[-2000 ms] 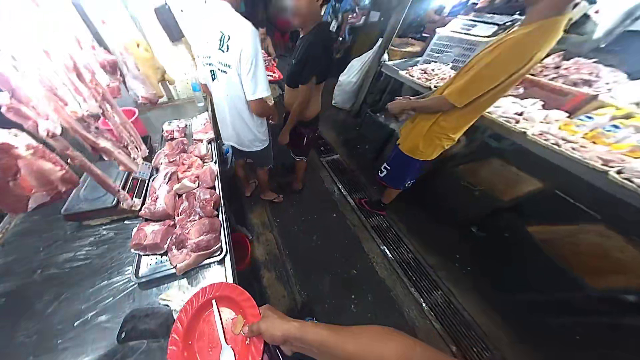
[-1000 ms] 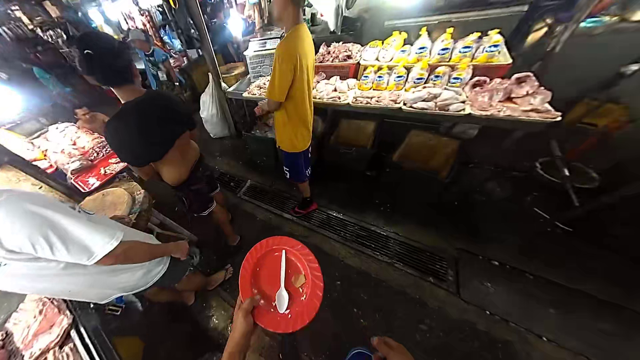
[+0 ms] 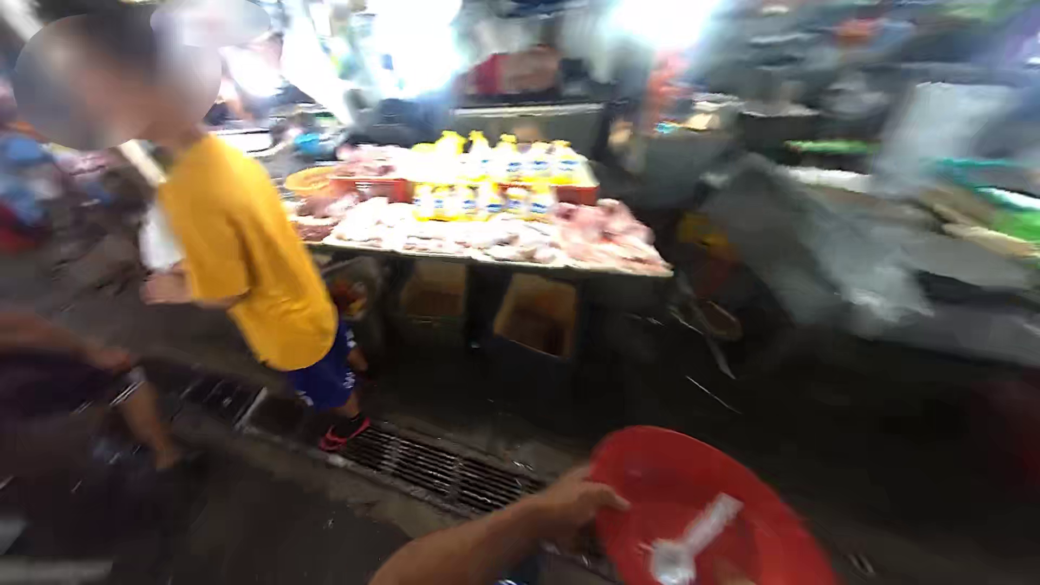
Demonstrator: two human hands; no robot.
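Observation:
My left hand point(image 3: 581, 504) reaches in from the bottom and grips the left edge of a red plastic plate point(image 3: 650, 455), its thumb over the rim. On the plate lies a white plastic spoon point(image 3: 711, 524), blurred, with its bowl toward the lower left. A small brownish piece shows at the plate's bottom, cut off by the frame edge. My right hand is out of view.
A person in a yellow shirt point(image 3: 244, 252) stands at left beside a stall counter point(image 3: 520, 260) with raw meat and yellow bottles. A metal floor grate point(image 3: 455, 475) crosses the wet ground. Another person's leg point(image 3: 150, 414) is at far left. Plastic sheeting point(image 3: 861, 244) hangs at right.
The view has swung right. One second ago my right hand showed empty at the bottom edge; it has left the frame. My left hand still holds the plate, now partly cut off below.

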